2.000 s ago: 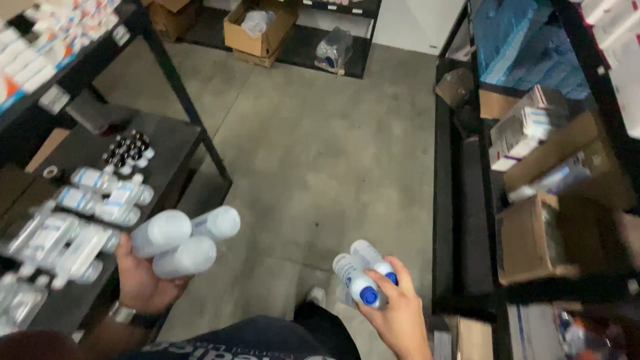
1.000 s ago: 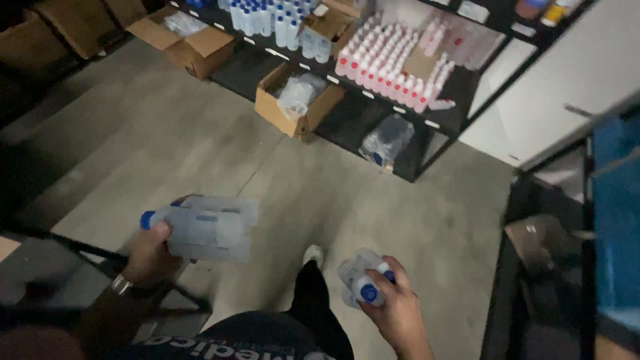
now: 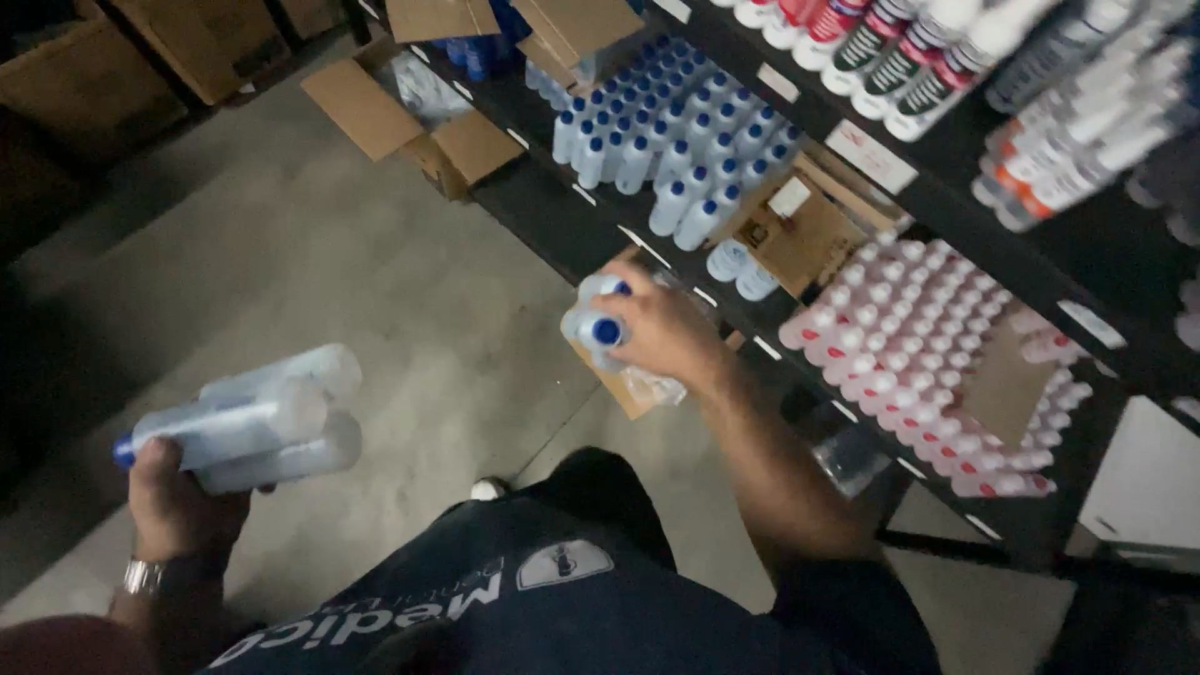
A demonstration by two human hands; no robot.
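My left hand [image 3: 183, 506], a metal watch on its wrist, holds three translucent plastic bottles [image 3: 253, 427] lying sideways, bases to the right; one blue cap shows at the left. My right hand [image 3: 647, 319] is closed around a pair of similar bottles [image 3: 591, 323] with blue caps turned up towards me. Behind and to the right of that hand, many blue-capped bottles [image 3: 656, 131] stand in rows on a black shelf. Farther right on the same shelf are rows of pink bottles with white caps [image 3: 919, 347].
An open cardboard box [image 3: 375, 112] with clear plastic sits by the shelf's left part. Another carton [image 3: 628, 389] is partly hidden below my right hand. The upper shelf [image 3: 1031, 216] carries white, red and dark-labelled bottles [image 3: 900, 66]. Concrete floor [image 3: 422, 291] lies between my hands.
The view has swung strongly right towards the shelf of bottles. My right hand has moved up and out in front of the shelf, still with its bottles. My left hand keeps its three bottles.
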